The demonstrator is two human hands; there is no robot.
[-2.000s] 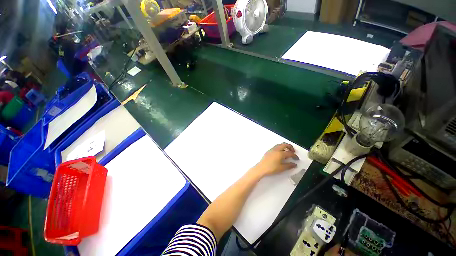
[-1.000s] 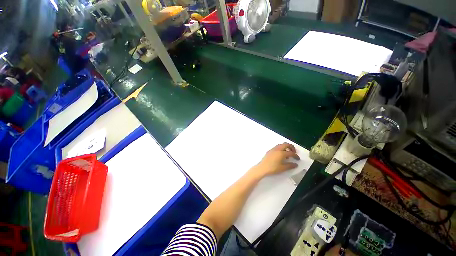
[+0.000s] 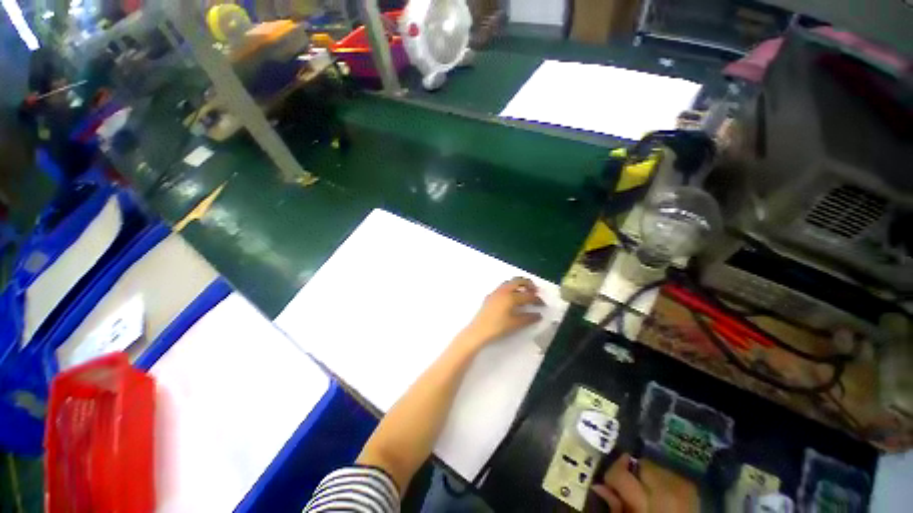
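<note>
My left hand (image 3: 509, 309) rests palm down on the white bench sheet (image 3: 400, 301), fingers slightly spread and bent, holding nothing visible. A small greyish piece (image 3: 546, 336) lies beside its fingers. My right hand (image 3: 646, 488) is at the bottom edge, partly cut off, over the black test panel (image 3: 531, 426), just right of a cream socket strip (image 3: 567, 463). Its fingers are bent; whether it holds something is too blurred to tell. A round white plug adapter (image 3: 598, 431) sits on the strip. A green board in a clear box (image 3: 689, 436) is behind the right hand.
A clear bulb (image 3: 681, 225) stands behind the panel, beside black cables, red leads (image 3: 716, 316) and grey instruments (image 3: 841, 215). A second socket strip (image 3: 751, 491) is at bottom right. A red basket (image 3: 100, 441) and blue bins (image 3: 290, 451) are at left.
The view has swung right, so the bench things appear further left. My right hand, barely visible before, now shows more at the bottom. My left hand stays on the sheet.
</note>
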